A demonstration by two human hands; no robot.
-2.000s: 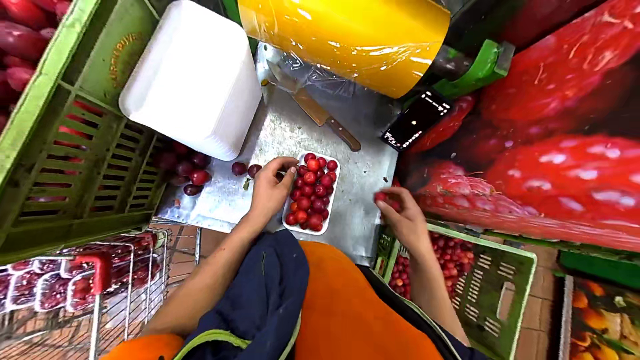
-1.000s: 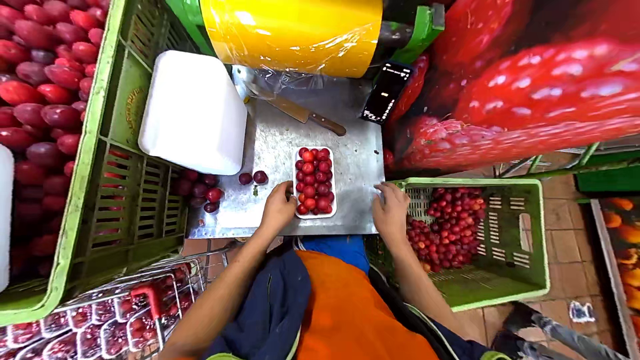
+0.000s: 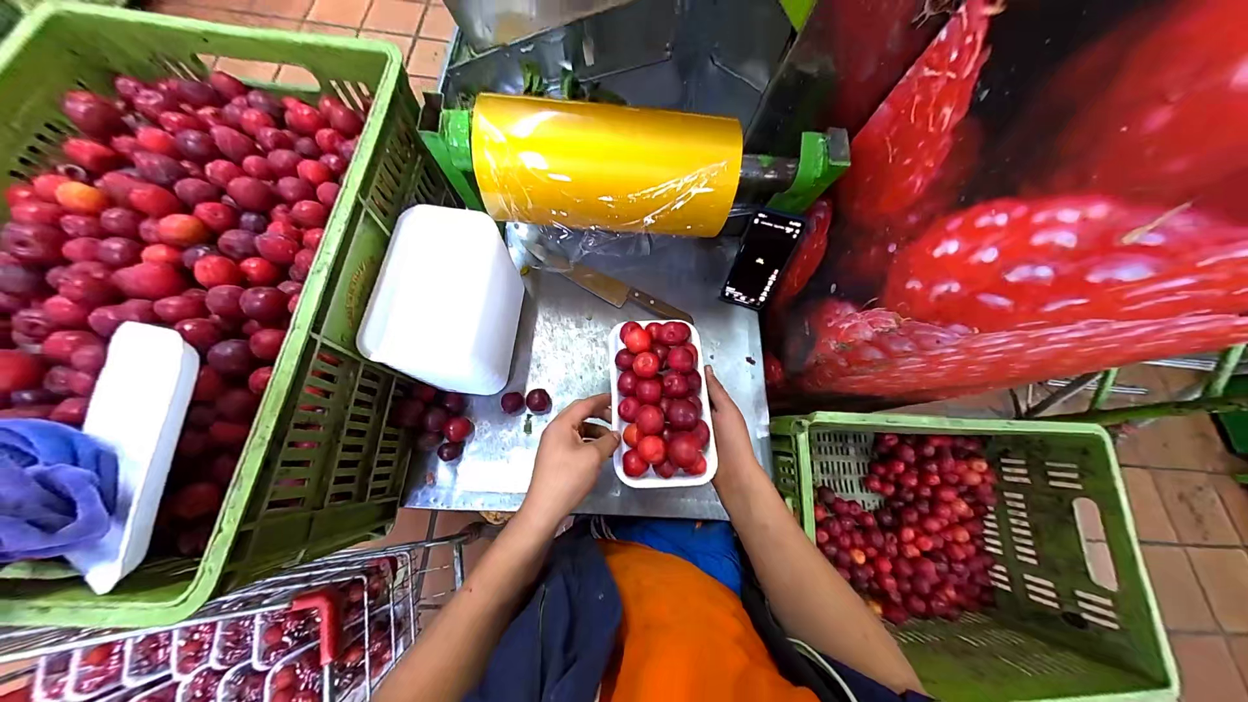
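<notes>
A white foam tray (image 3: 616, 468) filled with red plums (image 3: 663, 400) lies on the metal work table (image 3: 575, 292). My left hand (image 3: 573, 450) is at its left edge, thumb and forefinger curled close together near the rim; whether they press on it is hard to tell. Along the right edge lies my right hand (image 3: 729, 429), fingers extended against the tray's side. Beyond the tray is a knife (image 3: 624, 291) with a wooden handle. Two dark plums (image 3: 526, 401) rest left of the tray, and several more lie beside the crate.
A green crate (image 3: 331, 292) heaped with plums stands left, a stack of white foam trays (image 3: 444, 297) beside it. A yellow roll of film (image 3: 606, 164) spans the back, near a phone (image 3: 763, 258). Another green crate (image 3: 1063, 429) sits lower right; a wire cart (image 3: 390, 575) holds packed trays.
My right hand, earlier holding a plum away from the tray, has come in to the tray's right edge. My left hand remains at the left edge. The view has shifted to show more of the left crate.
</notes>
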